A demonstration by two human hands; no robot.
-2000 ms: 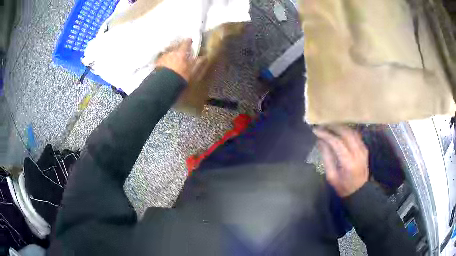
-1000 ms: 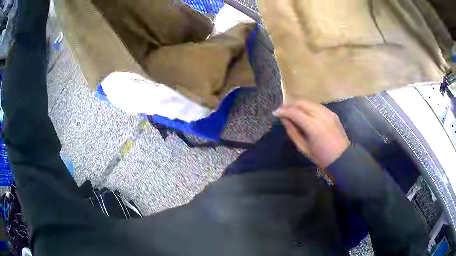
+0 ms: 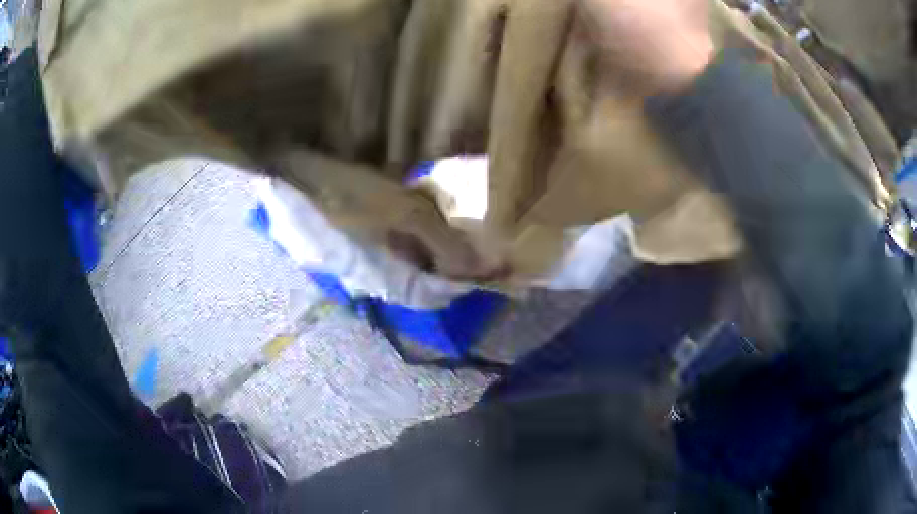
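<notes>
A large tan-brown garment piece (image 3: 442, 90) spans the top of the view, hangs in folds and is blurred. My right hand (image 3: 649, 40) is at the top, on the cloth, blurred and cut off by the upper edge; its fingers cannot be made out. My left hand is out of the picture; only the left sleeve shows along the left side. Pale or white material (image 3: 337, 236) shows below the cloth's folds.
A blue basket edge (image 3: 427, 323) shows under the cloth, above the speckled grey floor (image 3: 201, 291). A dark striped shape (image 3: 216, 442) lies at lower left. My dark-clothed lap is at the bottom.
My right hand has moved up from the cloth's lower edge to the top of the view. The brown cloth now spreads across the upper view in loose folds.
</notes>
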